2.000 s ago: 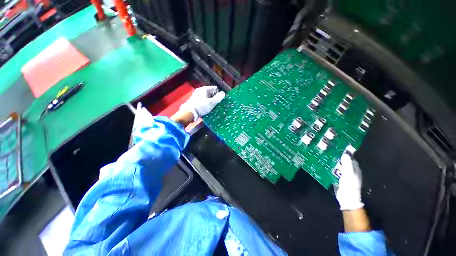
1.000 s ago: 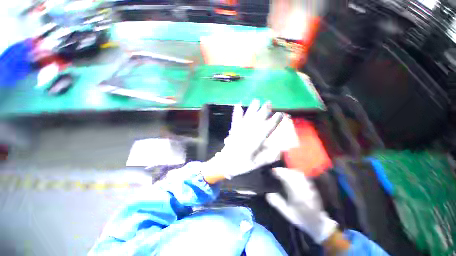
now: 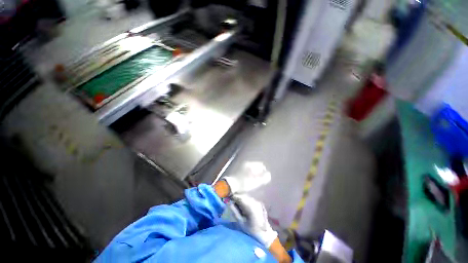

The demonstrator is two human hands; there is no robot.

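Note:
My left hand (image 3: 249, 177), in a white glove, is low in the middle of the view with its fingers bunched; blur hides whether they are closed. My right hand (image 3: 253, 218), also white-gloved, is just below it, its fingertips close to my left wrist. I cannot tell if they touch. Nothing clear shows in either hand. A green circuit board (image 3: 131, 69) in a frame with orange corner blocks lies on the metal conveyor (image 3: 154, 85) at the upper left, away from my hands.
A metal plate surface (image 3: 218, 115) lies below the conveyor rail. A pale cabinet (image 3: 315, 46) stands at the back. Yellow-black floor tape (image 3: 314, 169) runs along the floor. On the right are a green bench (image 3: 418, 154), a blue bin (image 3: 451, 128) and a red object (image 3: 367, 97).
The view has turned left from the bench to the conveyor. The large green board both hands held two seconds ago is out of their grasp. My hands have come closer together.

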